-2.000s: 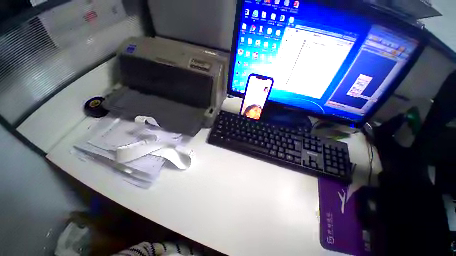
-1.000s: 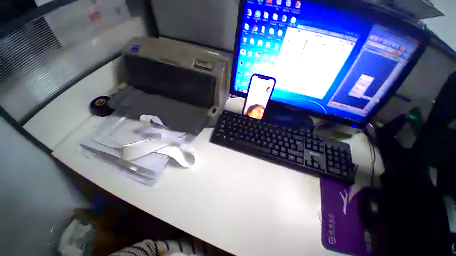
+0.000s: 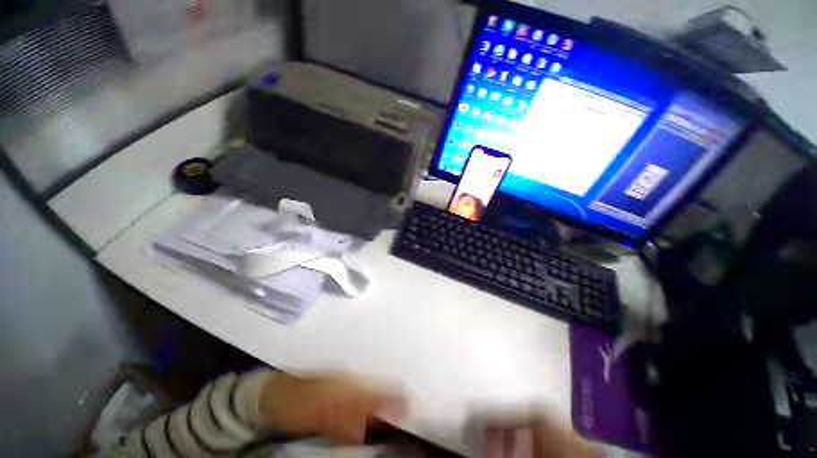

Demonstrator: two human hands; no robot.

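Note:
My left hand (image 3: 339,404), in a striped sleeve, is over the desk's front edge at the bottom middle, blurred. My right hand (image 3: 530,438) is to its right, blurred and cut off by the bottom edge. Whether either holds anything cannot be told; a small dark patch shows beside my left fingers. The smartphone (image 3: 480,183) stands upright against the monitor (image 3: 582,125), its screen lit, behind the keyboard (image 3: 506,264). A white curling paper strip (image 3: 296,259) lies on the loose paper stack (image 3: 228,255) left of the keyboard.
The printer (image 3: 336,134) stands behind the papers, with a black tape roll (image 3: 194,175) at its left. A purple mouse pad (image 3: 602,389) lies right of my right hand. A large dark heap (image 3: 717,367) fills the right side. The white desk (image 3: 403,340) curves along the front.
Both hands have come into view at the bottom, with the left sleeve raised higher. The camera view has shifted slightly, so the desk things appear further right and lower. The smartphone still stands at the monitor.

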